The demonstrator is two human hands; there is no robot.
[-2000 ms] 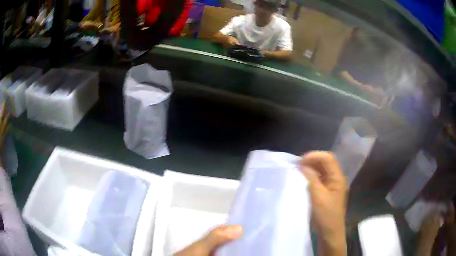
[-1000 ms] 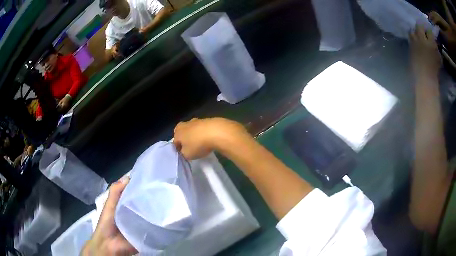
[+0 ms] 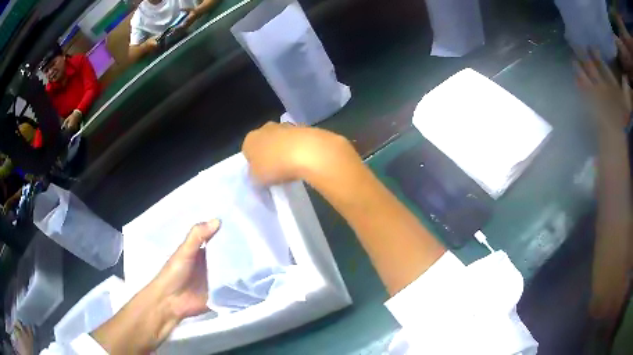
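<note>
A bagged unit in a translucent white bag (image 3: 246,236) lies at the right part of a white foam tray (image 3: 323,267), its crumpled end toward me. My left hand (image 3: 184,277) holds the bag's left side, thumb on top. My right hand (image 3: 277,152) is at the bag's far end, over the tray's back wall; its fingertips are hidden behind the hand and bag. The contents of the bag cannot be seen.
Bagged units stand on the conveyor (image 3: 291,66) and at the left (image 3: 80,229). A white pile (image 3: 482,132) and a phone (image 3: 441,197) with a cable lie right. Another foam tray (image 3: 41,284) is left. A neighbour's arm (image 3: 611,201) reaches in at right.
The bag has gone from being held up, tilted toward me, to lying down in the foam tray. Both hands have moved with it. The view has shifted slightly.
</note>
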